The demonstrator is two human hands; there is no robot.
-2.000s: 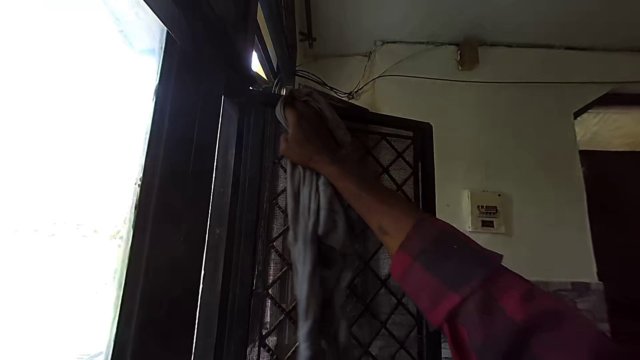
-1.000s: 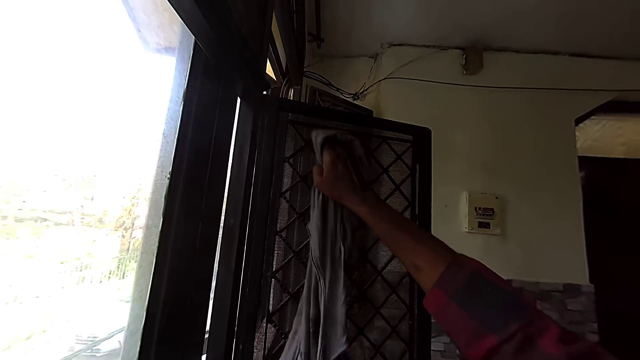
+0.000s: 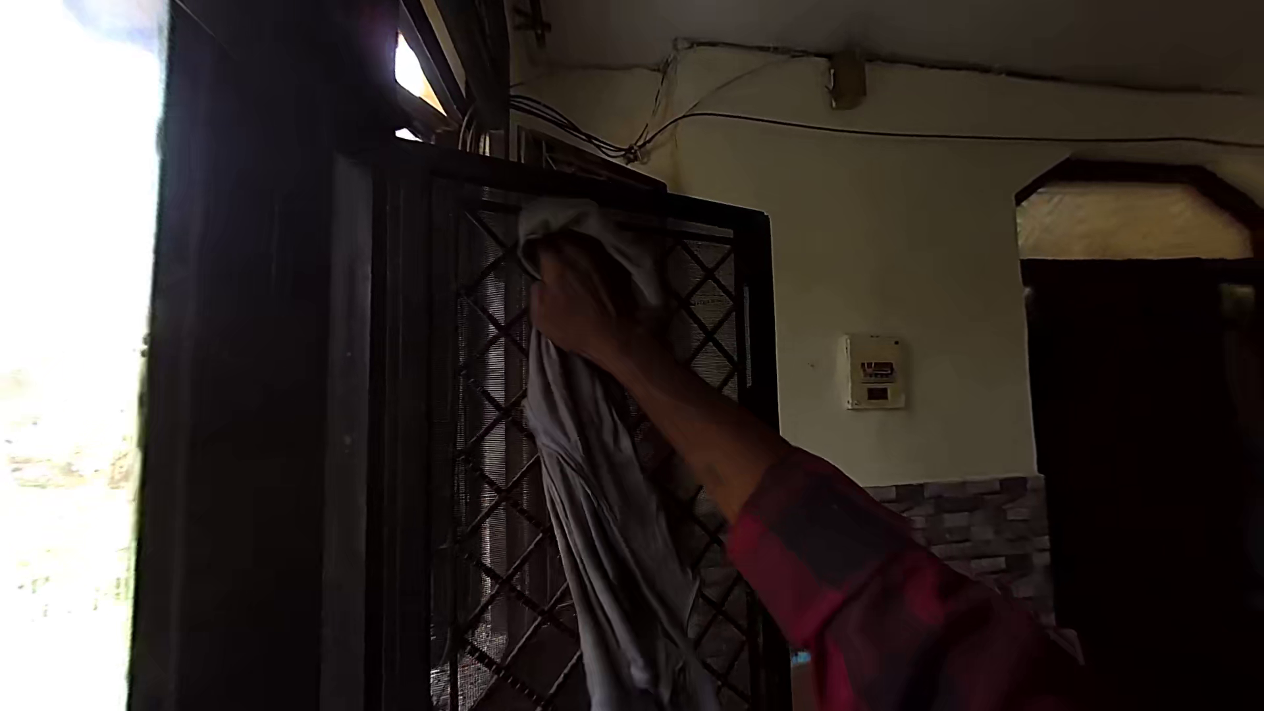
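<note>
My right hand (image 3: 583,301), in a red and dark checked sleeve, is closed on a grey cloth (image 3: 602,494). Part of the cloth is bunched above the knuckles, near the top of a dark door leaf with a diamond lattice and mesh (image 3: 504,444); the rest hangs down in long folds over the lattice. The door's dark top rail (image 3: 721,212) runs just above the hand. My left hand is not in view.
A dark frame post (image 3: 247,395) stands at left beside a bright opening. Loose cables (image 3: 810,125) run along the pale wall. A switch box (image 3: 875,371) is mounted right of the door leaf, above stone-patterned tiles (image 3: 978,523). A dark doorway (image 3: 1136,444) is at far right.
My right hand with the cloth has gone from the hinge-side top corner of the door leaf down onto the lattice, then back up near the top rail. The view has shifted somewhat.
</note>
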